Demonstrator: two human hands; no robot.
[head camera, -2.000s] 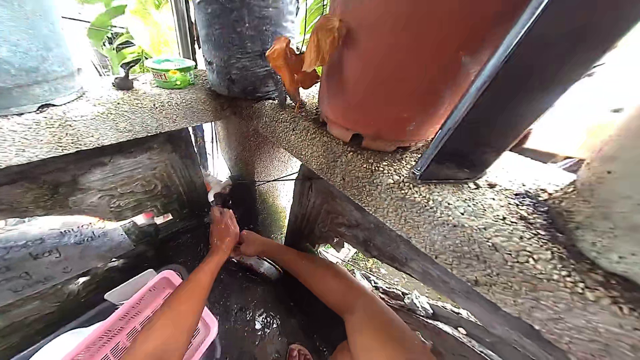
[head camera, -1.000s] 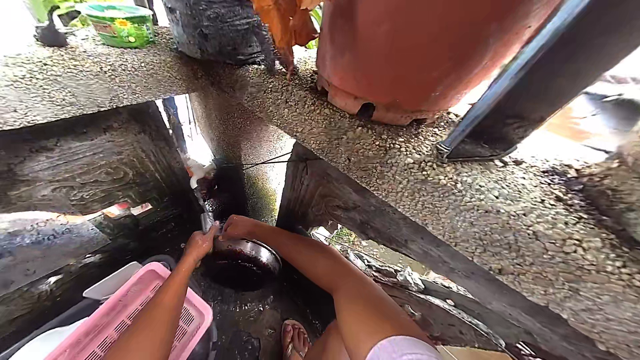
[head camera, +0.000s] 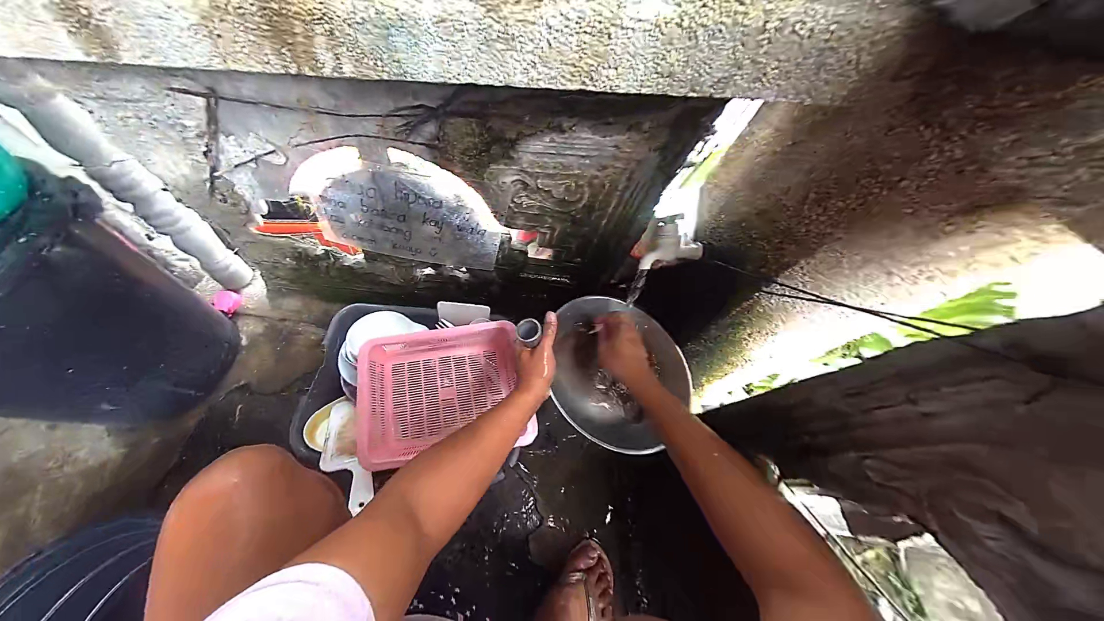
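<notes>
A round metal basin (head camera: 668, 366) stands on the wet floor under a white faucet (head camera: 670, 246), and water runs from the faucet into it. My right hand (head camera: 623, 345) is inside the basin, its fingers blurred, so what they hold cannot be told. My left hand (head camera: 536, 366) is at the basin's left rim, closed around a small grey cylindrical piece (head camera: 529, 331) with an open round end. Left of that hand a pink plastic basket (head camera: 444, 392) lies on a dark tub (head camera: 302, 423) with white bowls (head camera: 379, 329) and other dishes.
A dark container (head camera: 103, 319) stands at the left beside a grey pipe (head camera: 164, 207). A concrete ledge (head camera: 431, 43) crosses above the faucet. A dark wooden beam (head camera: 914, 414) runs along the right. A sheet with handwriting (head camera: 414, 220) is on the back wall. My sandalled foot (head camera: 588, 578) is below the basin.
The view has swung left and down. My hands, close together by the basin a second ago, are now apart, the right one inside the basin and the left one beside the pink basket.
</notes>
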